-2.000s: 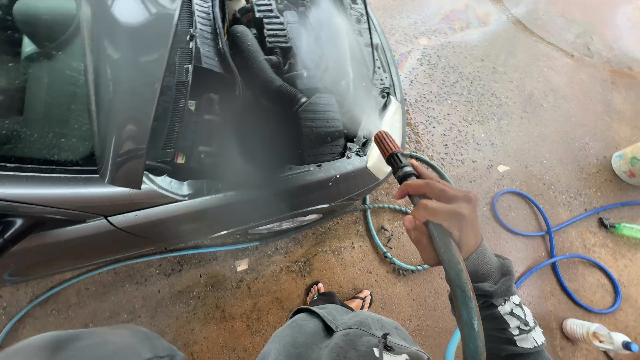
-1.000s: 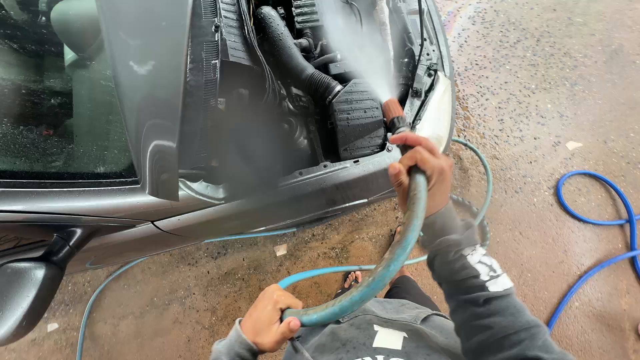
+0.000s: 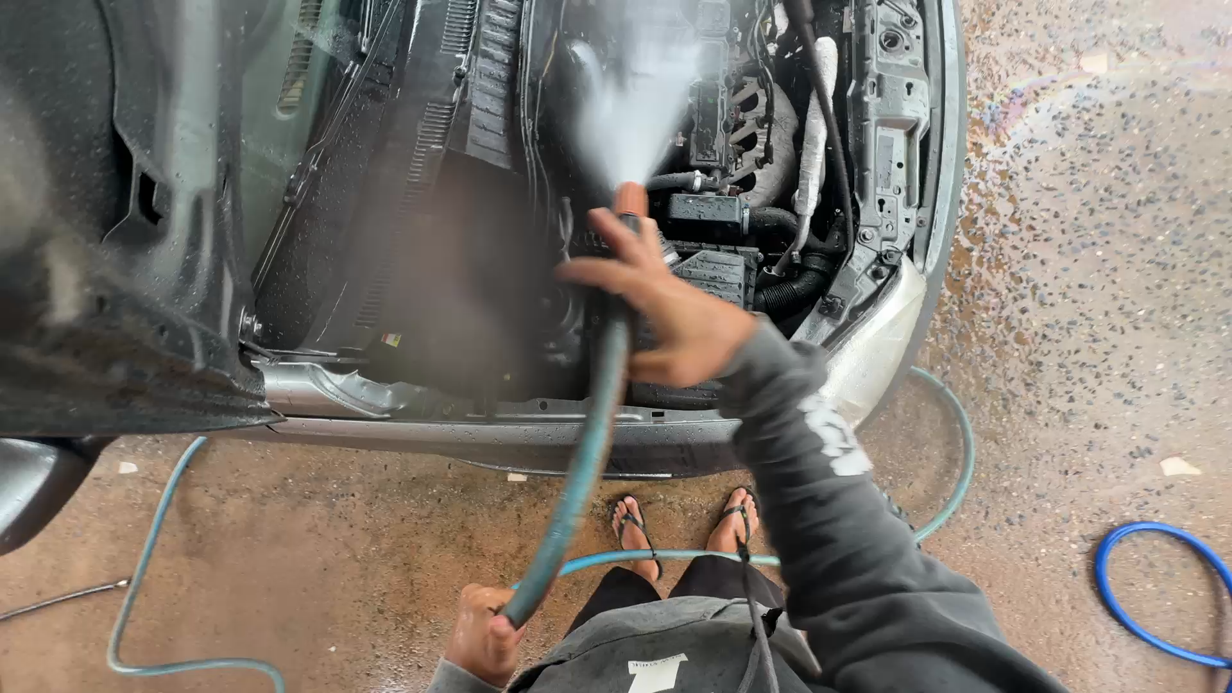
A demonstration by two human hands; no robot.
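Observation:
My right hand (image 3: 664, 298) is at the red-tipped spray nozzle (image 3: 630, 200), some fingers spread and the thumb side against the hose; the palm side is hidden. White water spray fans from the nozzle over the car's engine bay (image 3: 712, 125). The thick green hose (image 3: 577, 481) runs down from the nozzle to my left hand (image 3: 484, 630), which is closed around it near my waist. Beneath my right hand lie the black air filter box (image 3: 717, 274) and the metal intake manifold (image 3: 768, 144).
The raised hood (image 3: 115, 241) is at the left, above a side mirror (image 3: 48, 481). The headlight (image 3: 876, 337) and fender (image 3: 500, 443) edge the bay. Green hose (image 3: 953, 481) crosses the wet floor around my sandalled feet (image 3: 635, 529); a blue hose (image 3: 1107, 587) lies at the right.
The nozzle and my right hand have moved left from the headlight corner, deeper over the engine bay. My left hand, unseen two seconds ago, is on the hose in the later frames.

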